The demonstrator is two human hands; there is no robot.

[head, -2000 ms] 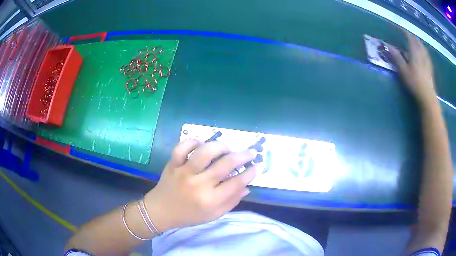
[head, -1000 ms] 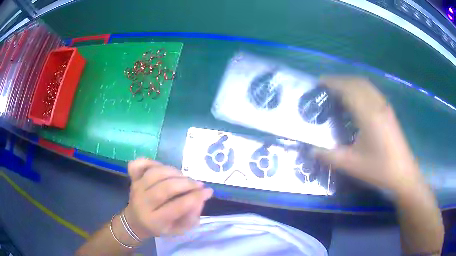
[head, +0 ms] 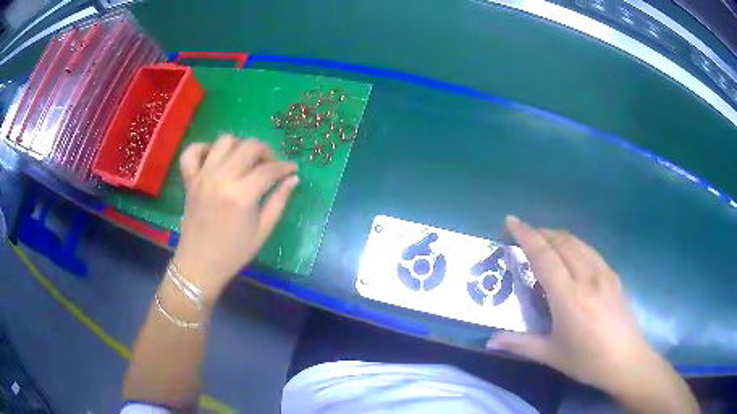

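Note:
The silver metal plate (head: 388, 279) lies near the belt's front edge. Two of its round cut-out patterns show; its right end is under my right hand. My right hand (head: 582, 307) spans that end, fingers at the far edge and thumb at the near edge. My left hand (head: 230, 194) is over the green mat (head: 295, 242), left of and nearer than the pile of copper rings (head: 311, 121). Its fingers are bent and somewhat spread, with no ring visible in them.
The red bin (head: 174, 137) with copper rings stands at the left. Clear trays (head: 69, 97) with red lines stand beside it at the far left. Blue tape (head: 380, 77) runs along the dark green belt, and metal rails (head: 582, 32) are at the back.
The second plate my right hand was moving no longer shows separately; my right hand is now at the near plate's right end. My left hand has left the plate area for the mat. The view has shifted.

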